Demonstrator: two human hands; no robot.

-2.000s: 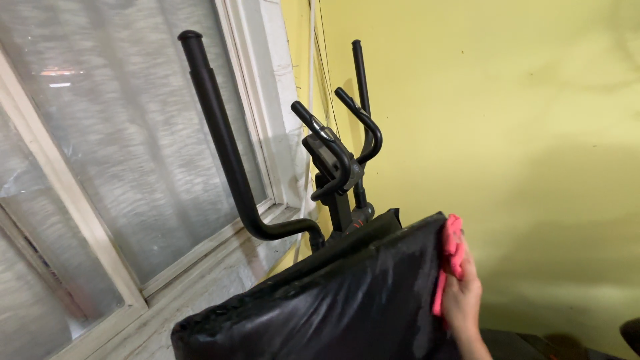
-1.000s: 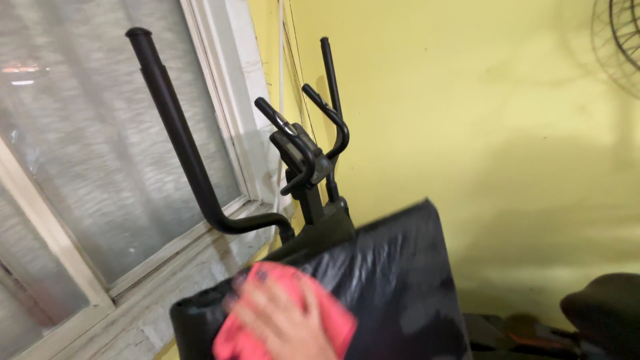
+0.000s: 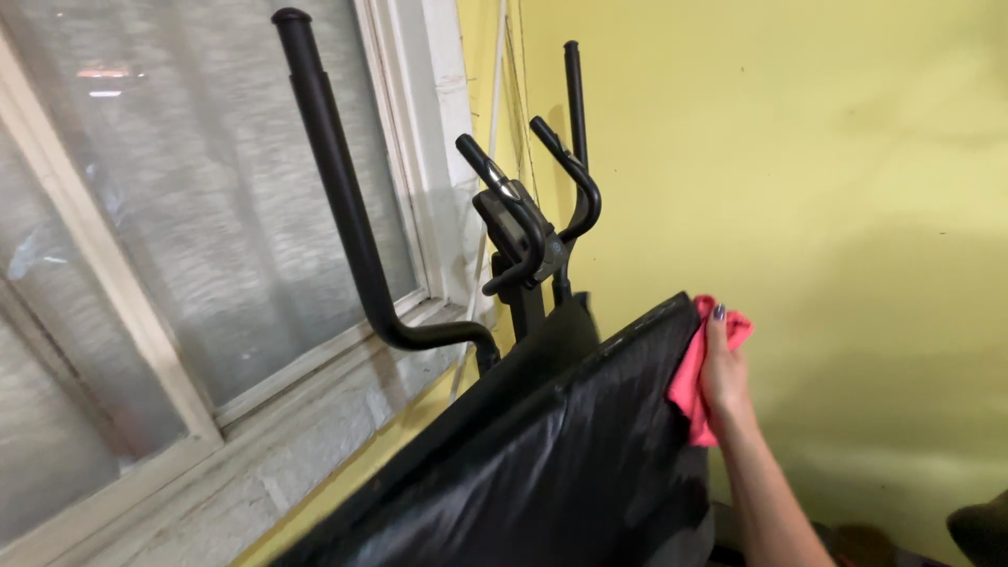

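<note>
My right hand (image 3: 724,370) holds a pink cloth (image 3: 690,382) against the right edge of a black padded board (image 3: 567,457), near its upper corner. The thumb lies over the cloth; the other fingers are mostly hidden. The board's black covering is shiny and wrinkled, with damp-looking patches. It stands tilted, its upper edge rising to the right, and a second black panel (image 3: 512,378) shows just behind it. My left hand is out of view.
Behind the board stands an elliptical trainer with a long black handlebar (image 3: 342,181), shorter grips (image 3: 579,181) and a console (image 3: 524,232). A window frame (image 3: 87,228) and its sill (image 3: 315,465) are at left, a yellow wall (image 3: 787,157) at right. A dark object (image 3: 976,531) sits lower right.
One second ago my right hand was spread on the cloth over the board's lower left face; now it is at the right edge, near where it was two seconds ago.
</note>
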